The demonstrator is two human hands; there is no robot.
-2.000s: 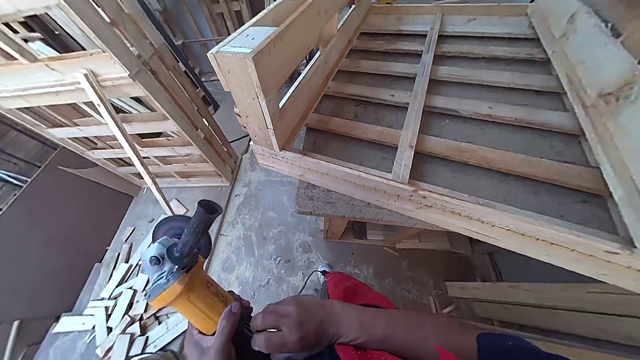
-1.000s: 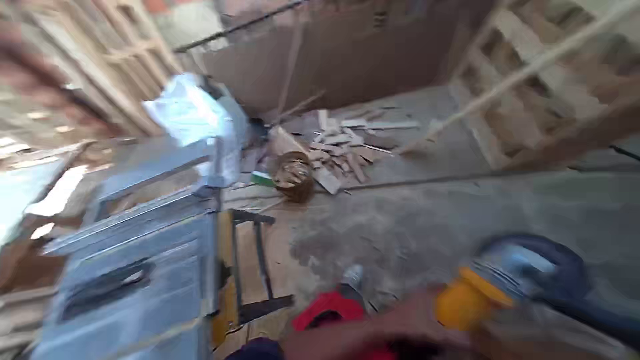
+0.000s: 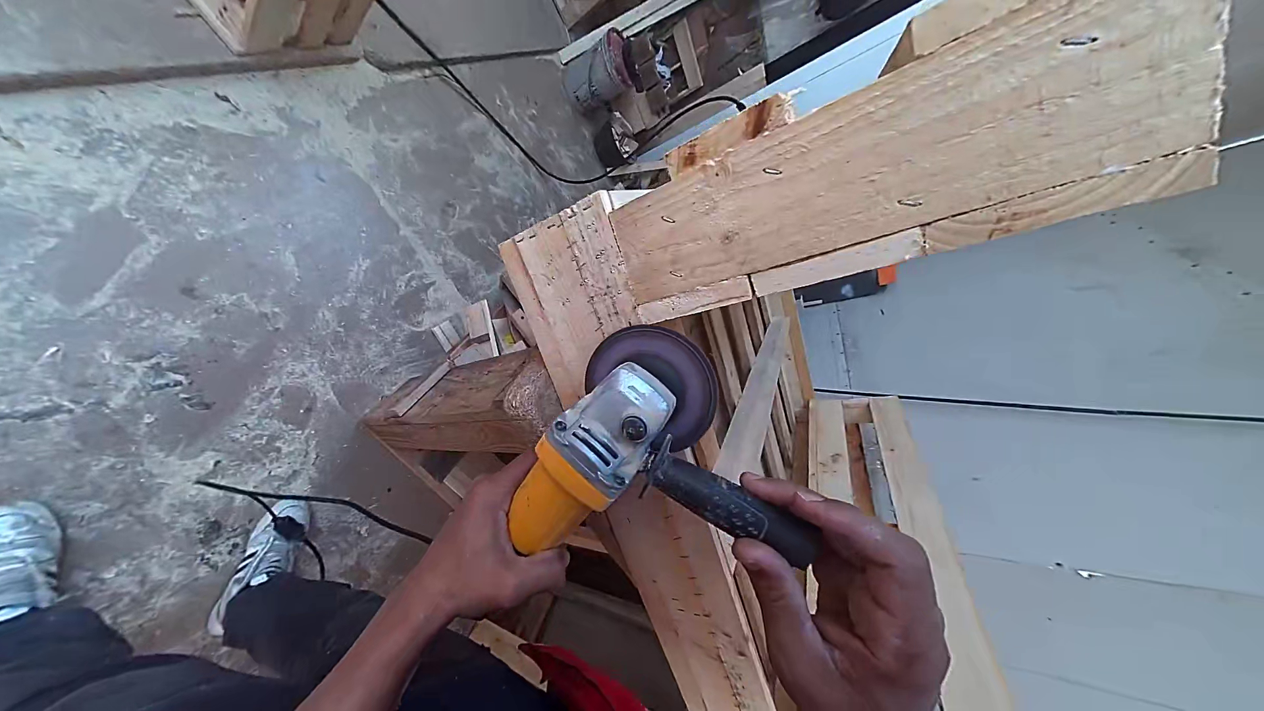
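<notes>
My left hand (image 3: pixel 484 553) is wrapped around the yellow body of an angle grinder (image 3: pixel 558 494). With its thumb and fingers, my right hand (image 3: pixel 854 592) grips the black side handle (image 3: pixel 736 509) of the same grinder. A dark round disc (image 3: pixel 660 380) sits at the grinder's metal head, over a nailed wooden frame (image 3: pixel 681 592); whether it touches the wood I cannot tell. Just beyond the disc, a wide wooden board (image 3: pixel 889 148) with staples in it joins the frame at a corner.
A black cable (image 3: pixel 464 94) crosses the concrete floor (image 3: pixel 197 296), and another cord (image 3: pixel 346 504) runs near my shoe (image 3: pixel 267 553). A bucket (image 3: pixel 597 74) stands at the back. More slatted wood (image 3: pixel 839 454) lies below the frame, beside grey panels (image 3: pixel 1066 326).
The view has swung a lot, from the floor with wood scraps to the wooden frame. The grinder is now over the frame's corner, with my right hand on its side handle.
</notes>
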